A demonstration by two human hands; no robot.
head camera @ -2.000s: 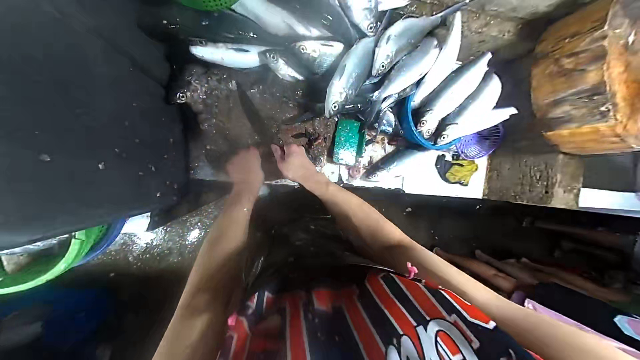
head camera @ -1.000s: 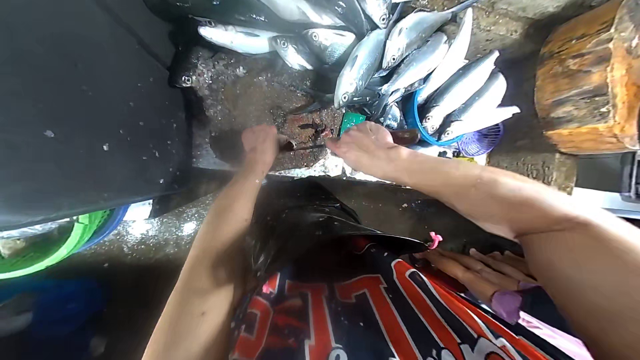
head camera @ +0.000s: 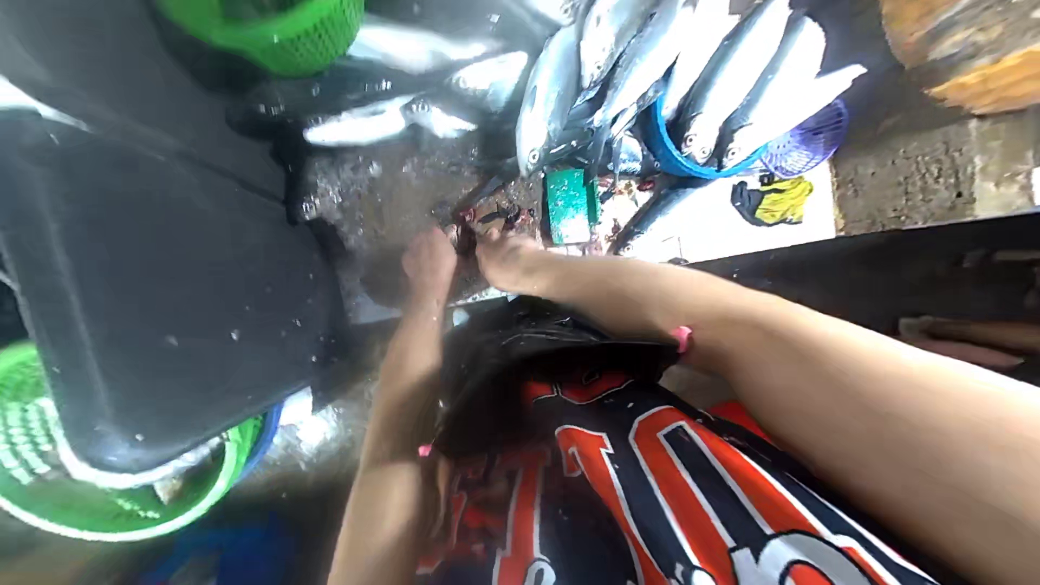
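My left hand [head camera: 429,258] and my right hand [head camera: 505,258] are close together at the near edge of the wet work surface [head camera: 382,187]. A dark, narrow thing lies between them, blurred, with reddish bits at its top end. My left fingers are curled, but what they hold is hidden. The right hand's fingers point toward the dark thing; its grip is unclear. Dark scraps [head camera: 500,215] lie just beyond the right hand. A green block [head camera: 570,206] stands right of them, with a silvery fish [head camera: 658,213] farther right.
Several silvery fish [head camera: 548,101] lie beyond, some in a blue basket [head camera: 700,166] beside a purple basket [head camera: 804,142]. A yellow and black cloth or glove [head camera: 776,201] lies right. A large black container [head camera: 171,276] fills the left, above a green basket [head camera: 122,520]. Wood blocks stand far right.
My right hand has moved left from beside the green block to near my left hand. One second ago it partly covered that block, which now shows more fully.
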